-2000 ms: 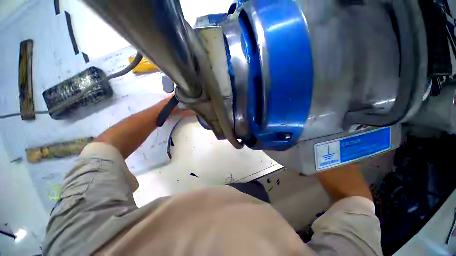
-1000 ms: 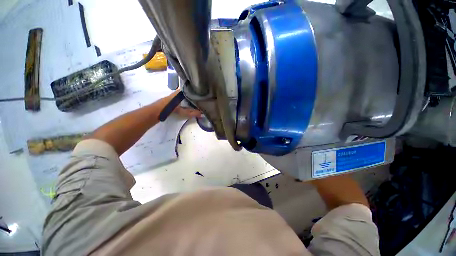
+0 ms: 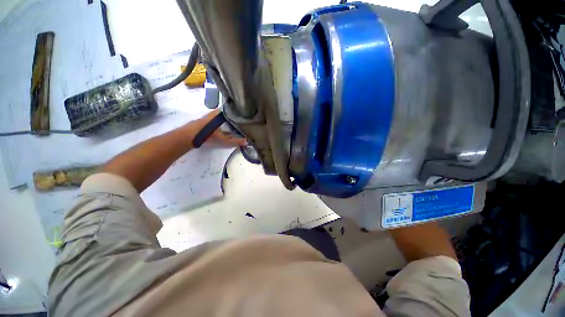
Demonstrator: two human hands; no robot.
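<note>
The straight-knife cutting machine (image 3: 362, 99), silver with blue bands, fills the centre and right, close to the camera. Its grey metal handle (image 3: 517, 99) loops at the right. My left hand (image 3: 226, 137), wearing a dark wrist strap, reaches in beside the machine's lower left; its fingers are mostly hidden behind the metal rod and machine. My right forearm goes under the machine and the right hand is hidden behind it. The paper marker (image 3: 179, 164) lies under my left arm, with a curved dark fabric edge next to the white table (image 3: 266, 198).
A wrapped weight (image 3: 111, 104) lies at left under the grey power cable (image 3: 179, 79). A brown weight bar (image 3: 42, 83), a tape-wrapped weight bar (image 3: 65, 178) and a yellow weight bar (image 3: 195, 74) lie on the paper. Dark scraps (image 3: 508, 223) are heaped at right.
The machine has shifted slightly right and down in view, and the weights at left have shifted a little. My left hand stays beside the machine.
</note>
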